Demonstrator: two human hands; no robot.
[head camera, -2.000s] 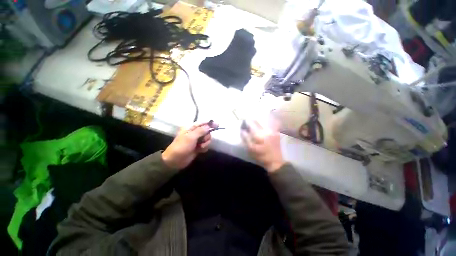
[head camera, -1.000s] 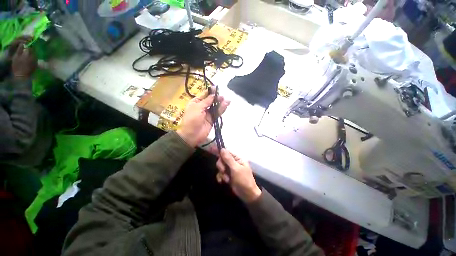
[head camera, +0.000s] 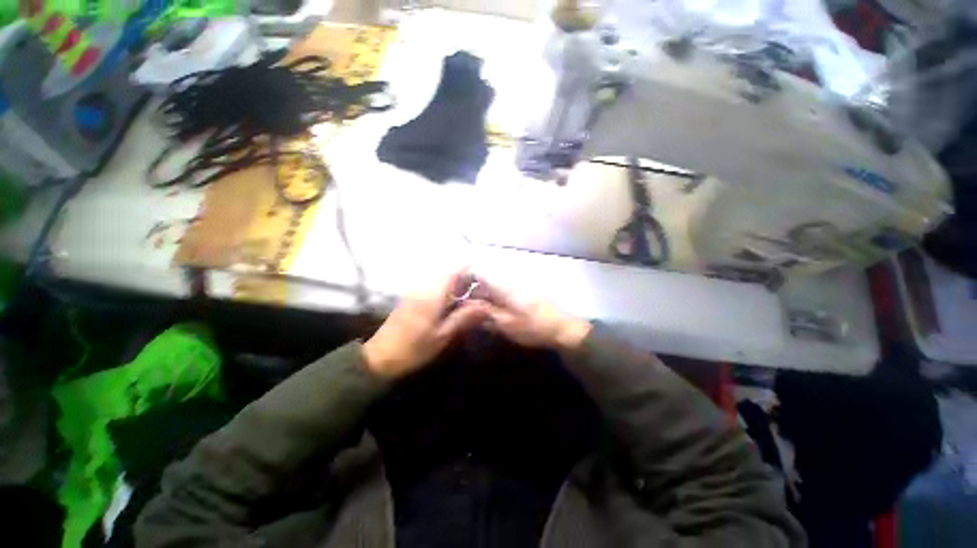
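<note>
My left hand (head camera: 412, 332) and my right hand (head camera: 530, 319) meet at the table's front edge, fingertips together. A small pale thing or glint shows between the fingertips. Blur hides what they hold, and no cord can be made out in them. The black cord (head camera: 252, 102) lies in a tangled heap at the back left, and one strand runs towards the front edge, left of my left hand. A black cut piece (head camera: 445, 123) lies flat beyond my hands.
The sewing machine (head camera: 771, 161) stands at the right, with scissors (head camera: 640, 238) on the table beneath its arm. A cardboard sheet (head camera: 241, 219) lies under the cord. Bright green fabric (head camera: 155, 380) is heaped lower left. White fabric is behind the machine.
The doubled cord visible between my hands a second ago no longer shows there. My hands have come together at the table edge. The view has shifted.
</note>
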